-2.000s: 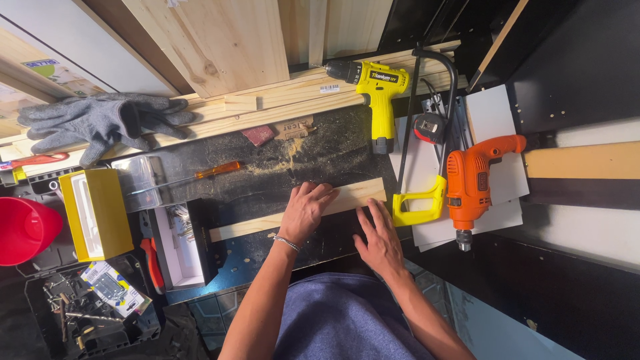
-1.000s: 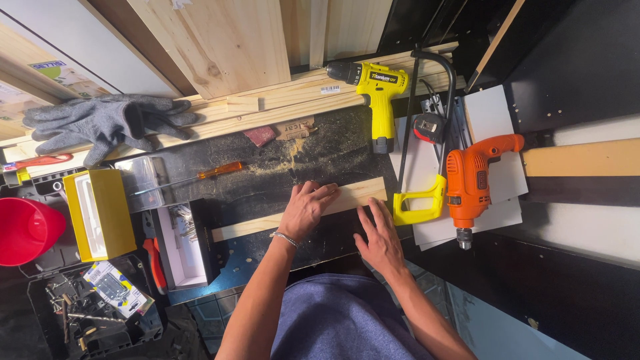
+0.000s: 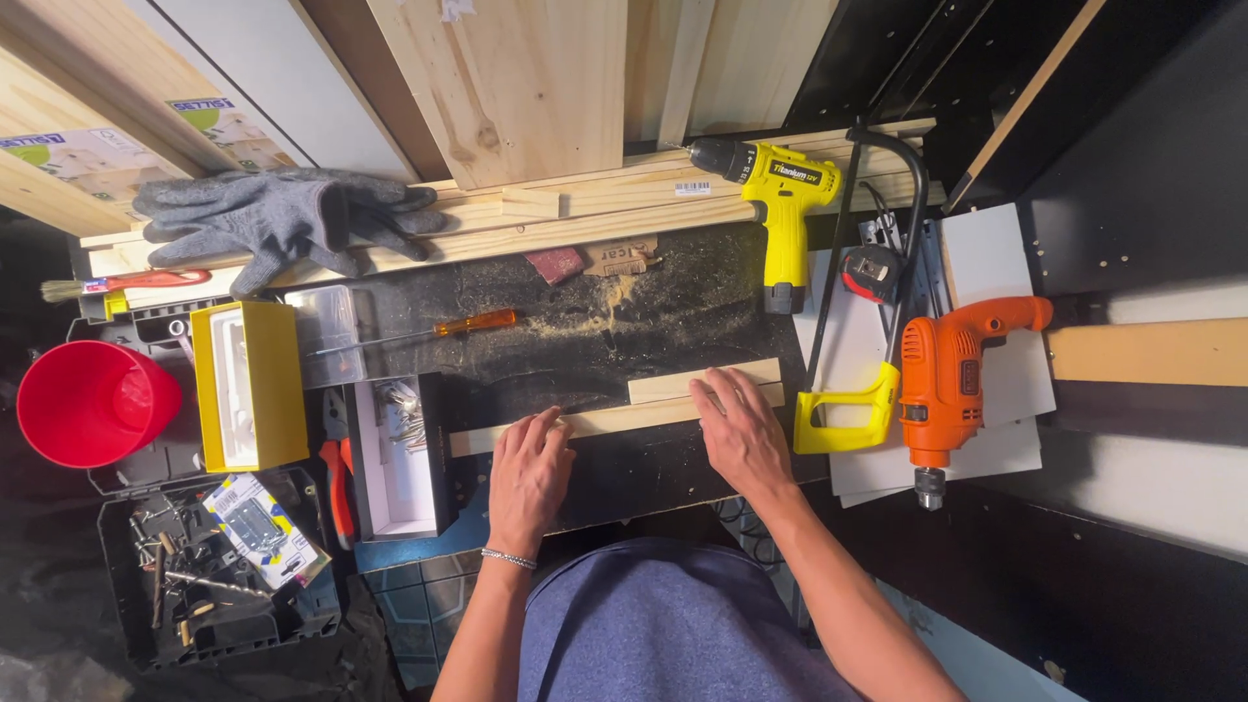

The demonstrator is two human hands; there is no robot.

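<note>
A long pale wood strip [image 3: 624, 419] lies slightly slanted on the black worktop [image 3: 585, 361]. Behind its right part a shorter wood strip [image 3: 663, 387] lies alongside it. The fingers of my left hand [image 3: 529, 468] rest on the long strip left of its middle, bent over it. My right hand [image 3: 743, 429] lies at the right part of both strips, its fingertips reaching onto the shorter one; its fingers cover part of each. Whether either hand grips the wood or only rests on it, I cannot tell. An orange-handled screwdriver [image 3: 476, 322] lies behind my left hand.
At right are a yellow cordless drill [image 3: 785, 219], a hacksaw [image 3: 846, 421], a tape measure [image 3: 871, 271] and an orange corded drill [image 3: 941, 375]. To the left stand a box of screws [image 3: 405, 507], red-handled pliers [image 3: 338, 483], a yellow box [image 3: 278, 390], a red cup [image 3: 97, 405] and grey gloves [image 3: 283, 219].
My left hand has moved left along the wood, away from my right hand. The shorter strip now shows apart from the long one.
</note>
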